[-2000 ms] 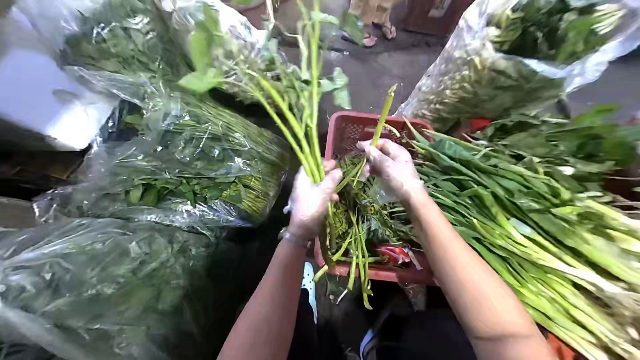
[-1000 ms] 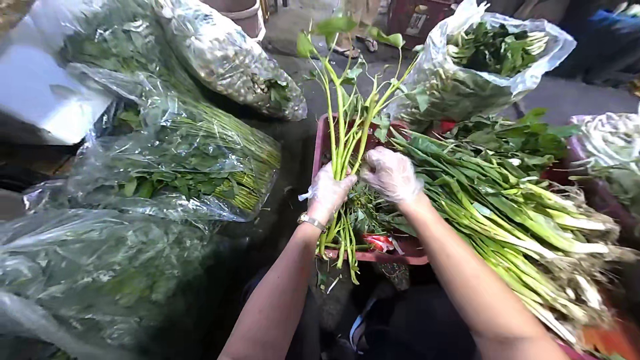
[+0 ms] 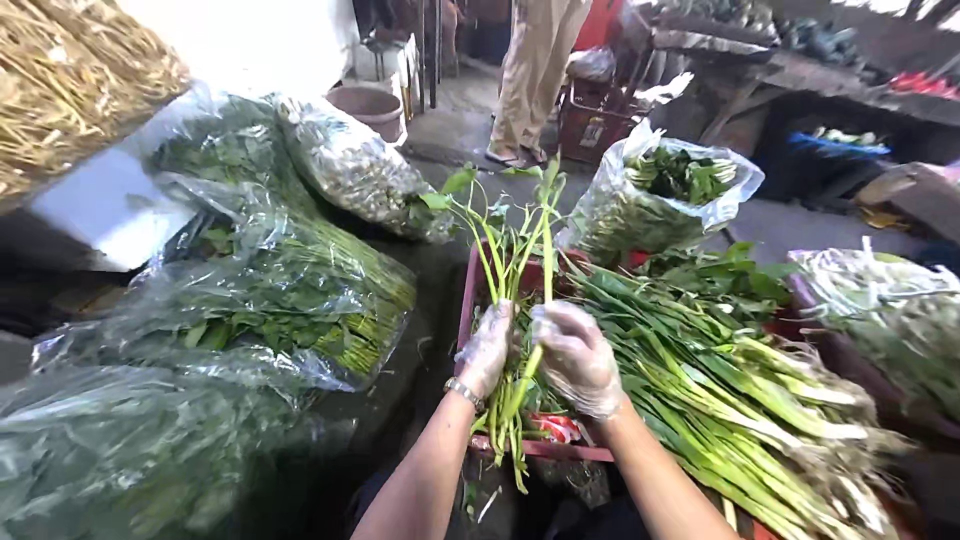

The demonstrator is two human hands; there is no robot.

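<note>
My left hand [image 3: 489, 346], in a clear plastic glove with a metal-banded watch at the wrist, is closed around a bunch of leafy green stems [image 3: 517, 390]. Beside it, my gloved right hand [image 3: 576, 356] grips a thicker green stem [image 3: 548, 259] that stands upright from its fingers. Leaves fan out above both hands, and the cut ends hang down below them. Under the hands is a red plastic crate [image 3: 566, 451] with greens and a red-and-white packet [image 3: 556, 428] inside. Long green onions with roots [image 3: 720, 405] lie just to the right of my right hand.
Clear plastic bags of leafy stems [image 3: 300, 292] are piled at the left, near a white box [image 3: 112, 202]. An open bag of greens [image 3: 652, 202] stands behind the crate. Farther back are a bucket [image 3: 367, 112], a standing person [image 3: 529, 82] and a dark red crate [image 3: 596, 124].
The view has tilted up and shows more of the background. One second ago my right hand was at the bunch with no separate stem plainly visible; now an upright stem shows in it.
</note>
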